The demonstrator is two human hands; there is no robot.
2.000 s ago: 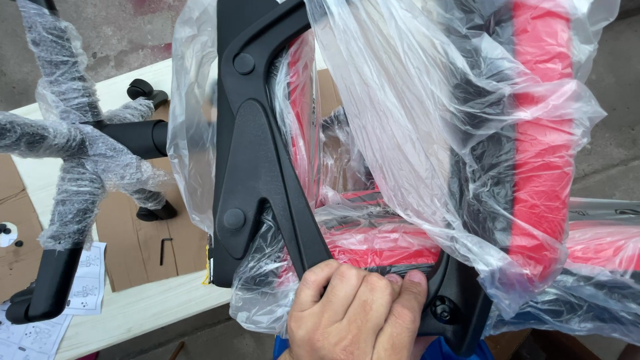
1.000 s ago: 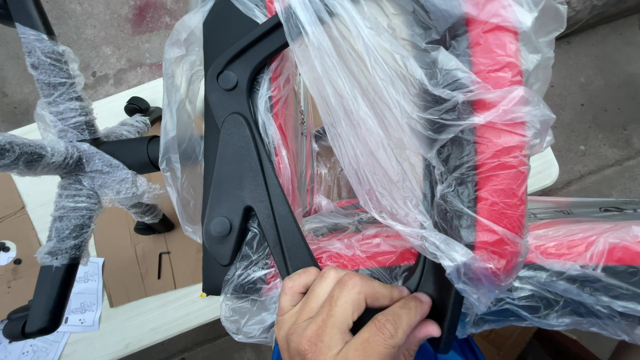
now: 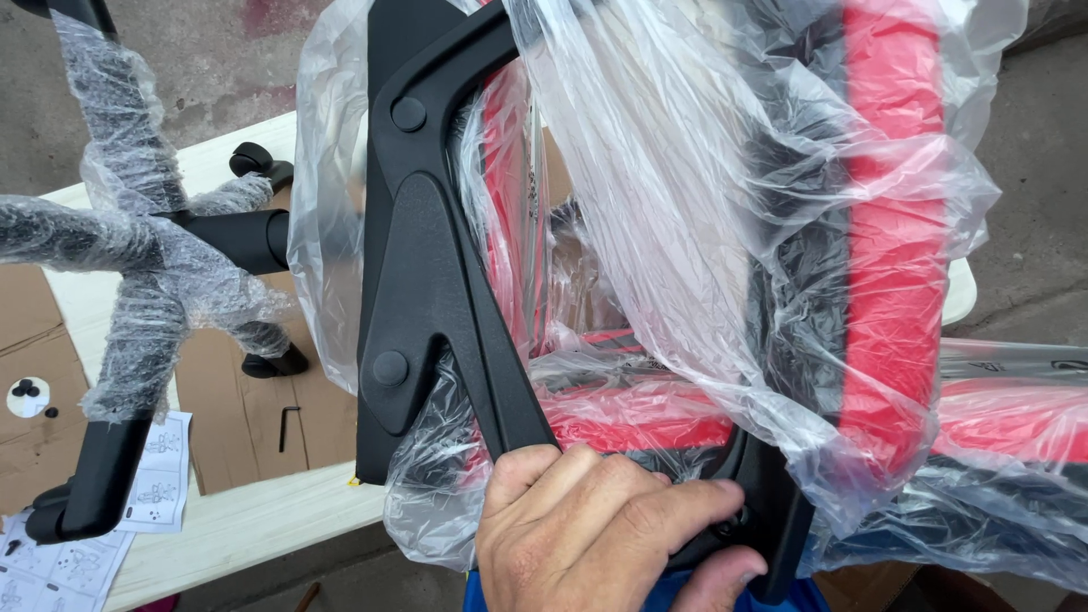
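Observation:
My left hand (image 3: 603,518) is closed over the lower bar of a black plastic chair armrest (image 3: 425,255), with the thumb and index finger near its lower right corner. Round caps dot the armrest's side. Behind it, a black and red chair seat or back part (image 3: 892,212) stands on edge in loose clear plastic. Another red and black padded part (image 3: 1011,416), bagged too, lies at the lower right. My right hand is not in view.
At left, a five-star chair base (image 3: 144,238) in bubble wrap, with casters (image 3: 255,161), stands over a white table (image 3: 246,518). Cardboard (image 3: 229,408), a hex key (image 3: 287,427), small black parts (image 3: 30,389) and printed instruction sheets (image 3: 161,476) lie there.
My left thumb and index finger have shifted at the armrest's lower right corner, where a round bolt recess showed plainly before. The hand keeps its hold on the bar.

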